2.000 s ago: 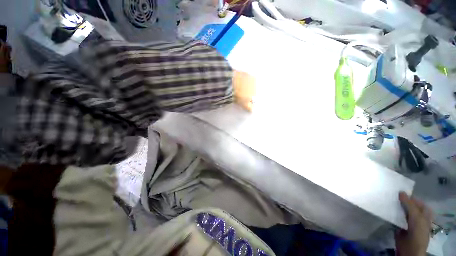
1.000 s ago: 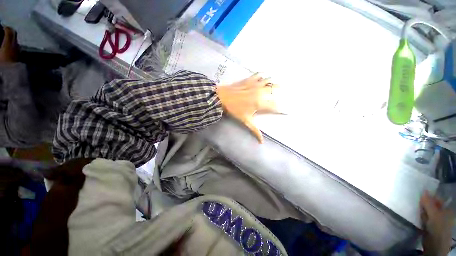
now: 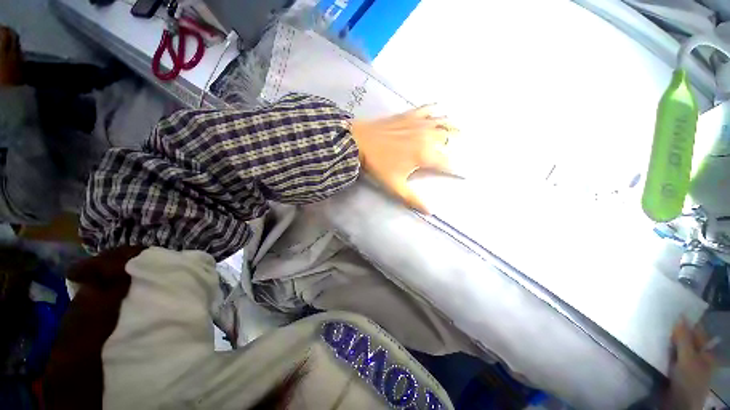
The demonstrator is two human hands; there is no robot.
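Note:
A long white panel [image 3: 316,70] lies along the table's front edge, with a dotted line and small dark writing at its left end. Grey fluffy pile [image 3: 244,70] shows beyond that end. My left hand [image 3: 404,152] lies flat on the panel, fingers spread, in a checked sleeve. My right hand [image 3: 690,356] is at the panel's right end near the table corner, partly blurred; its fingers touch the panel's edge, but whether they grip it is unclear. Pale grey fabric [image 3: 344,280] hangs in folds below the table edge over my lap.
A green hanging tag [image 3: 671,152] is beside the machine's metal presser parts [image 3: 695,260] at right. Red-handled scissors [image 3: 178,52] lie at upper left. A blue mat [image 3: 383,24] is at the top. Another person's arm [image 3: 36,144] shows at far left.
My left hand, hidden by glare and sleeve earlier, now shows spread on the panel. The view has shifted, bringing the scissors and the panel's marked end into sight. The right hand stays at the right end.

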